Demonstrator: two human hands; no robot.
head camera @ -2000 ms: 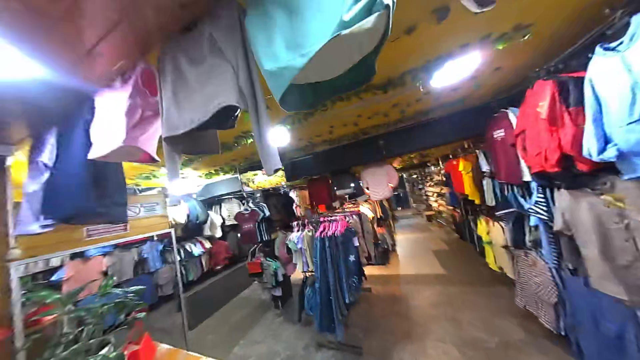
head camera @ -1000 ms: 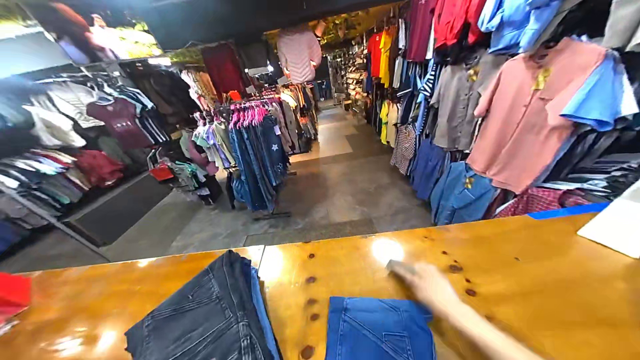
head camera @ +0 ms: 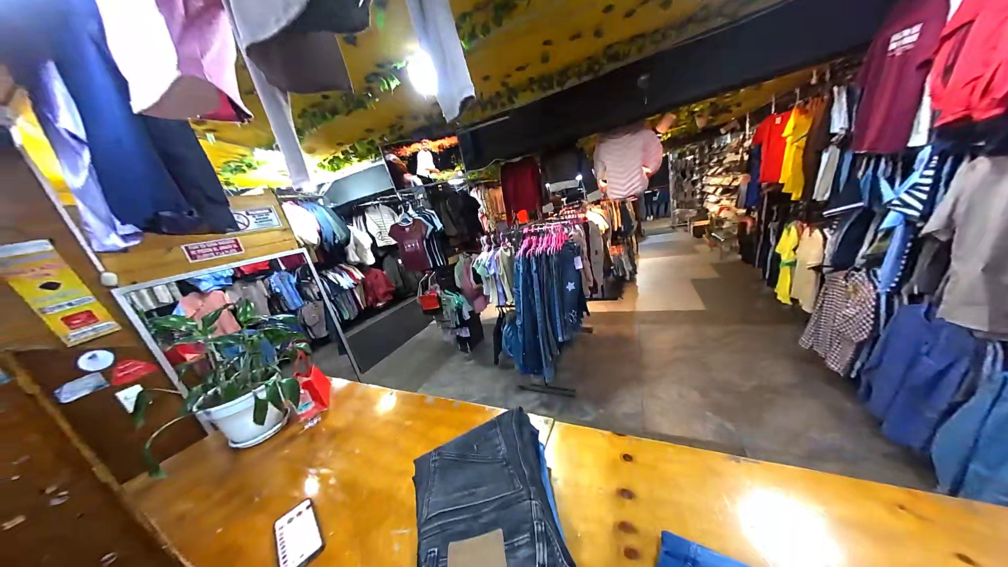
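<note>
Neither of my hands shows in the head view. Folded black jeans [head camera: 480, 488] lie on the varnished wooden counter [head camera: 661, 480], with a strip of blue denim [head camera: 549, 488] showing along their right side. A plain brown patch [head camera: 477, 549] is on the black pair near the lower edge. Part of a blue denim garment [head camera: 693, 551] shows at the bottom edge, right of the black jeans. A smartphone [head camera: 299, 534] with a lit screen rests on the counter to their left.
At the counter's left end stand a plant in a white pot [head camera: 242, 417] and a small red bag [head camera: 313, 390]. Beyond are a rack of jeans [head camera: 547, 303], clothes on the right wall [head camera: 913, 362] and a framed mirror [head camera: 331, 315]. Garments [head camera: 185, 71] hang overhead.
The view has swung up and to the left. A hand that was on the counter near the blue denim one second ago is out of view now.
</note>
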